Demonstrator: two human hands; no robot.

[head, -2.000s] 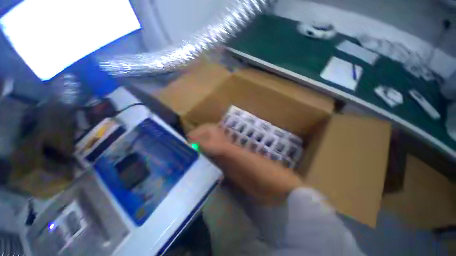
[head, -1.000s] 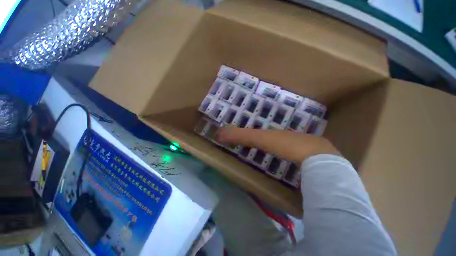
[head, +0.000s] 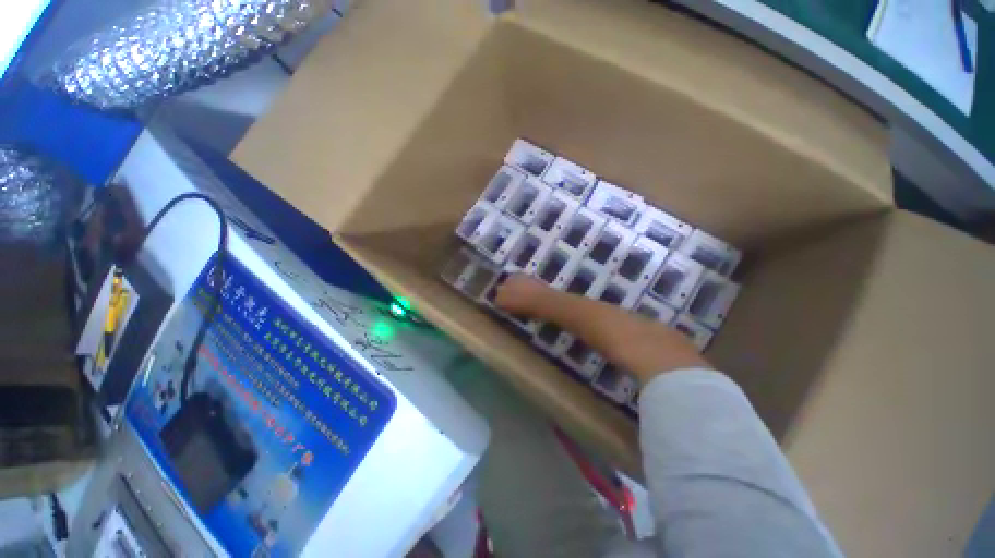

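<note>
White rectangular plastic frame parts (head: 577,229) stand in neat rows inside an open brown carton (head: 807,338). My right hand (head: 556,311) reaches into the carton from the lower right, in a grey sleeve. Its fingertips touch the parts at the near left corner of the rows. The hand covers some parts, and whether its fingers grip one cannot be told. My left hand is not clearly visible.
The white machine table at left holds a blue printed mat (head: 316,381) with a black device (head: 207,447). A small box (head: 115,327) holds a yellow item. A silver duct (head: 186,49) is upper left; a green-topped bench (head: 846,33) is upper right.
Since two seconds ago the view has turned towards the carton, and my right hand has gone from its near left edge onto the parts. Over the last second the hand has barely moved.
</note>
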